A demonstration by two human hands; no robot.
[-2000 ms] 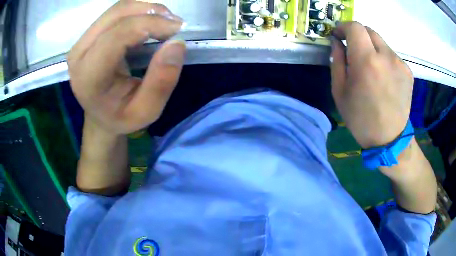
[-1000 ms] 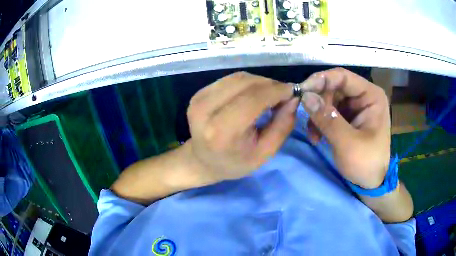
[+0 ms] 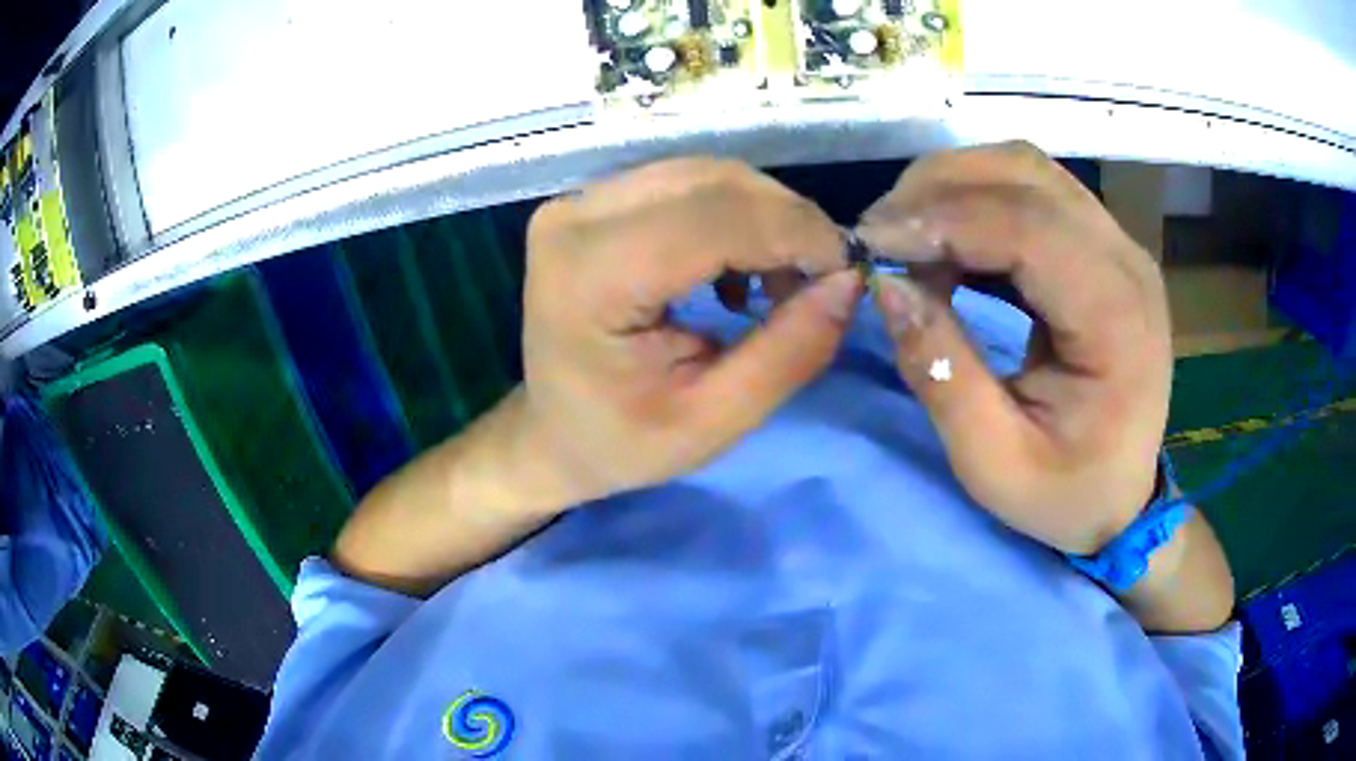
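A small dark part [image 3: 860, 256] is pinched between the fingertips of both hands, in front of my chest and just below the metal edge. It is mostly covered by the fingers, so its kind is unclear. My left hand [image 3: 677, 305] grips it from the left with thumb and forefinger. My right hand [image 3: 1041, 320] grips it from the right. A small white speck sits on the right thumb. Two circuit boards with yellow edges [image 3: 776, 48] lie side by side on the white surface, beyond the hands and touched by neither.
The metal rail [image 3: 446, 216] runs along the near edge of the white surface. More yellow-edged boards [image 3: 36, 223] lie at the far left. A green-framed black tray [image 3: 179, 506] stands lower left, beside blue cloth. A blue wrist strap [image 3: 1138, 547] with cord is on my right wrist. Cardboard [image 3: 1212, 298] is at right.
Both hands have come together away from the surface; the right hand has left the board edge. Since one second ago, the pinched part has moved slightly left and up. The boards appear slightly higher in view.
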